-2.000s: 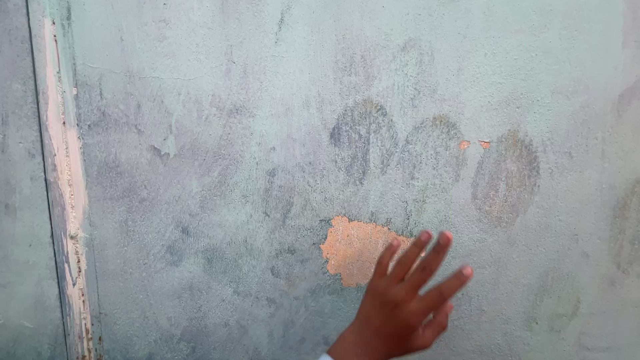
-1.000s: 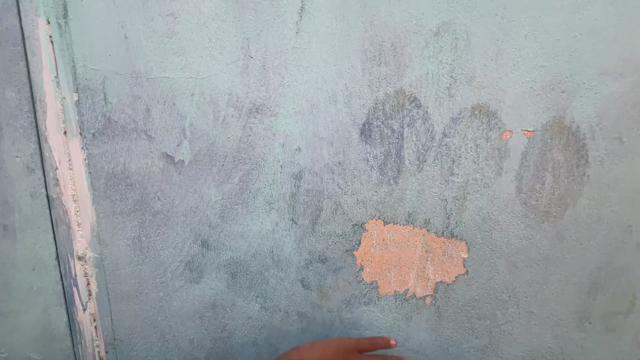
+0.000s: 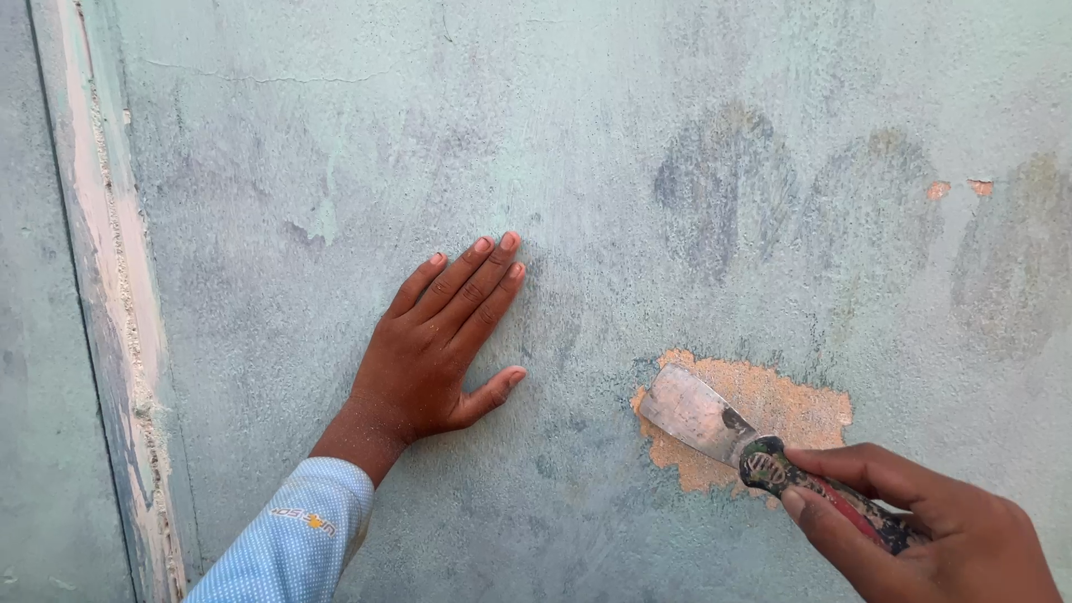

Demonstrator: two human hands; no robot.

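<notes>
My left hand lies flat against the painted wall, its fingers pointing up and to the right and the thumb apart. A light blue sleeve covers that wrist. At the lower right, my right hand grips a putty knife by its dark, red-striped, paint-spotted handle. The metal blade points up and left, over the left part of a bare orange patch with ragged paint edges. Whether the blade presses on the wall cannot be told.
A rough pale strip runs down the wall at the left, beside a dark narrow gap. Dark oval stains mark the upper right, with small orange chips between two of them. A fine crack crosses the upper left.
My left hand now rests on the wall, left of the patch. My right hand has come into view with the putty knife. One second ago only part of a hand showed at the bottom edge.
</notes>
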